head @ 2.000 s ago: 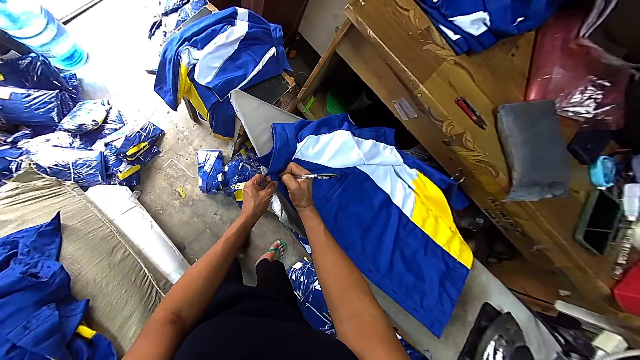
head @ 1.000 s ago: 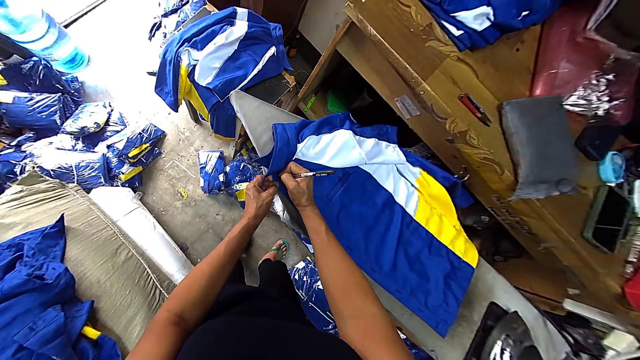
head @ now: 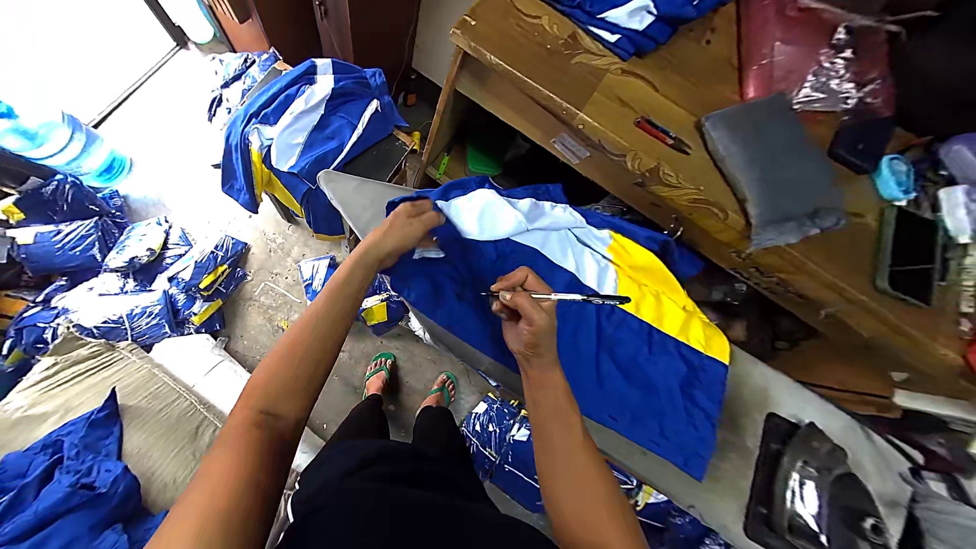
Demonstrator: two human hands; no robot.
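A blue garment with white and yellow panels [head: 564,328] lies spread on a narrow ironing board [head: 755,450]. My left hand [head: 410,229] is at the garment's upper left end, its fingers on the blue cloth; whether they pinch it is hard to see. My right hand [head: 524,309] holds a pen [head: 587,297] between thumb and fingers above the middle of the garment. The pen lies nearly level, one end pointing right. At the board's lower right end stands a clothes iron [head: 823,488].
A wooden desk [head: 564,84] runs along the board's far side, bearing a grey cushion [head: 770,168] and a red tool [head: 662,135]. More blue garments [head: 305,130] drape a support at upper left. Plastic-wrapped blue packets [head: 130,305] pile on the floor at left, near a water bottle [head: 69,145].
My hands were close together at the garment's left end; now they are apart. My right hand, with the pen, has moved right over the blue cloth.
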